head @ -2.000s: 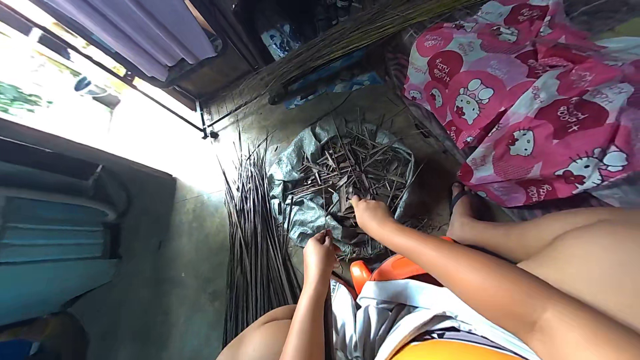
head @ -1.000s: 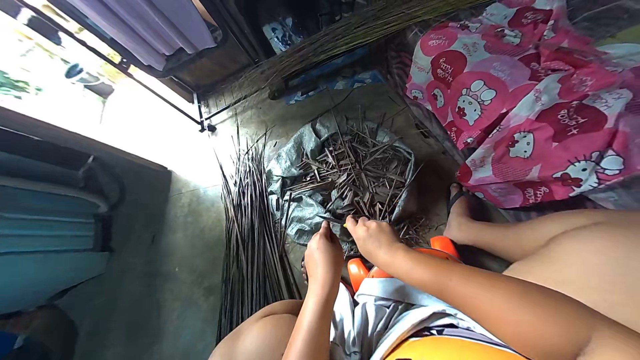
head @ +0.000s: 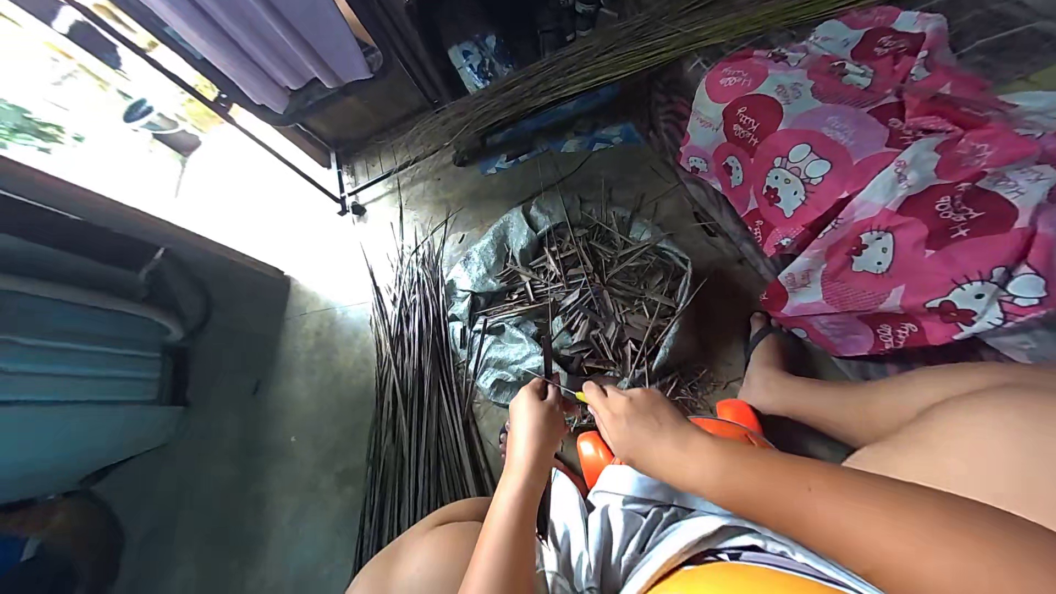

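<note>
My left hand (head: 536, 412) is closed on a dark dried palm leaf strip (head: 547, 351) that stands up past the fingers. In my right hand (head: 634, 419) is a small knife (head: 581, 397) with a yellow handle; its thin blade lies across the strip just by the left hand's fingertips. Beyond both hands an open woven plastic sack (head: 505, 351) holds a heap of short brown leaf scraps (head: 606, 301). Long dark strips (head: 412, 388) lie in a bundle on the floor, left of the sack.
A pink printed cloth (head: 874, 206) lies at the right. Long greenish stalks (head: 594, 58) stretch across the top. Orange plastic parts (head: 596, 458) show just below my right hand. A doorway with a metal bar (head: 280, 147) is at upper left.
Since two seconds ago my right hand has come down and nearer to my left hand, with the blade now seen across the strip.
</note>
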